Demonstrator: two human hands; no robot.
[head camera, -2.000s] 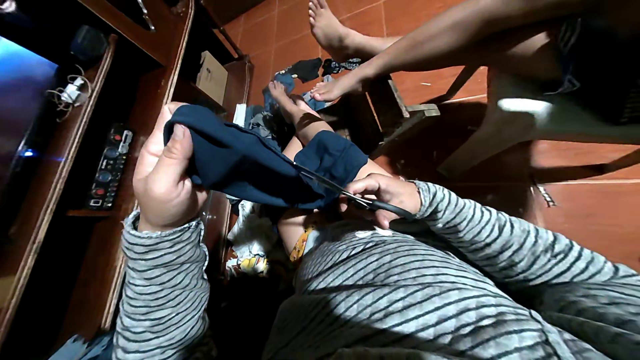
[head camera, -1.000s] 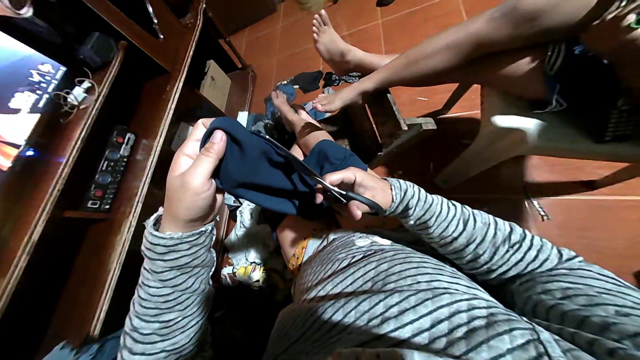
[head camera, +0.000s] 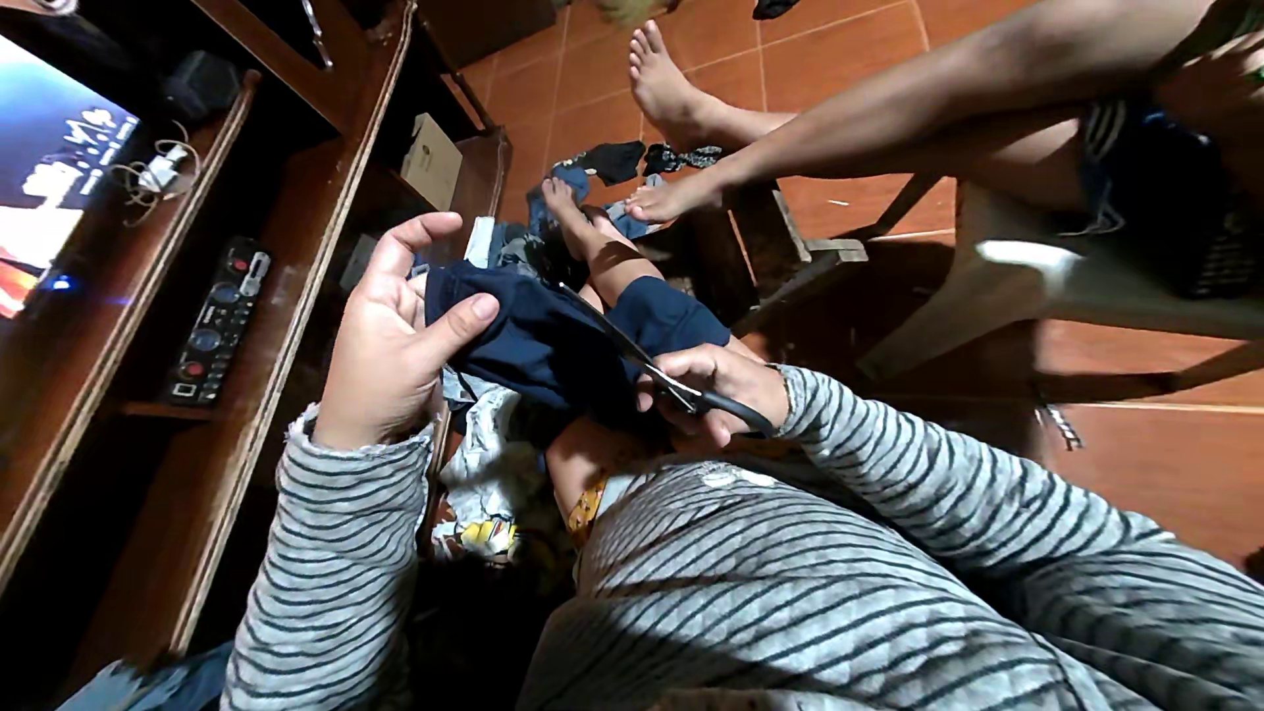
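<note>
Navy blue cloth (head camera: 533, 341) stretches between my hands above my lap, its left end pinched between the thumb and fingers of my left hand (head camera: 395, 326). My right hand (head camera: 716, 390) holds black-handled scissors (head camera: 681, 390), their blades pointing up and left across the cloth. How far the blades are apart is hard to tell. More navy fabric (head camera: 667, 316) lies over my leg just beyond the scissors.
A wooden cabinet (head camera: 336, 207) with an audio device (head camera: 222, 321) and a lit screen stands at left. Clothes (head camera: 484, 474) lie beside my leg. Another person's legs (head camera: 869, 109) reach in from a plastic chair (head camera: 1007, 267) at right, near a wooden stool (head camera: 790, 247).
The fingers of my left hand have spread, with the thumb still on the cloth. My right hand with the scissors has shifted along the cloth since the oldest frame.
</note>
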